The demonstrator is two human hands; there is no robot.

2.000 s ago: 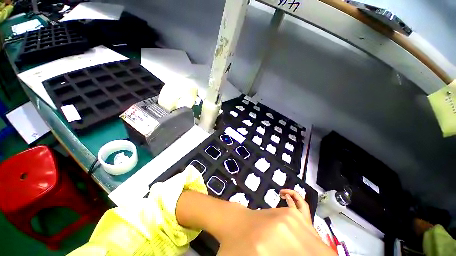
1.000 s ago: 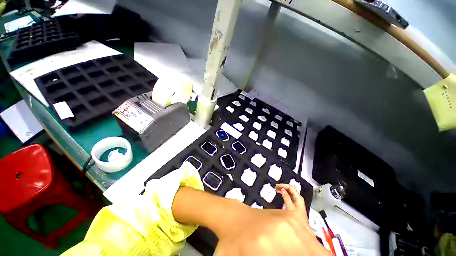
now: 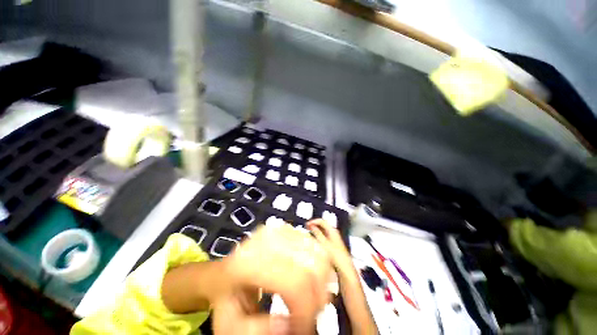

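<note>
The black foam tray (image 3: 175,226) lies below my hands. Several dark-faced watch units (image 3: 243,216) with pale rims sit in its left pockets, and white protective covers (image 3: 283,201) fill pockets further right. A white label strip (image 3: 239,175) lies at its back edge. My left hand (image 3: 278,271), blurred, reaches in from the left over the tray's front with bent fingers. My right hand (image 3: 343,271) is beside it, partly covered by it, with fingertips near a white cover. Blur and overlap hide whether either hand holds anything.
A second filled tray (image 3: 260,147) lies behind. On the left are a tape dispenser (image 3: 121,193), a tape roll (image 3: 71,255) and an empty foam tray (image 3: 46,154). A bottle (image 3: 362,219) and tools (image 3: 393,278) are at right. Another person's yellow sleeve (image 3: 556,252) shows far right.
The view has swung right, so the trays sit further left and the red stool is nearly out of view. The left hand's fingers now show, and more of the right hand is visible.
</note>
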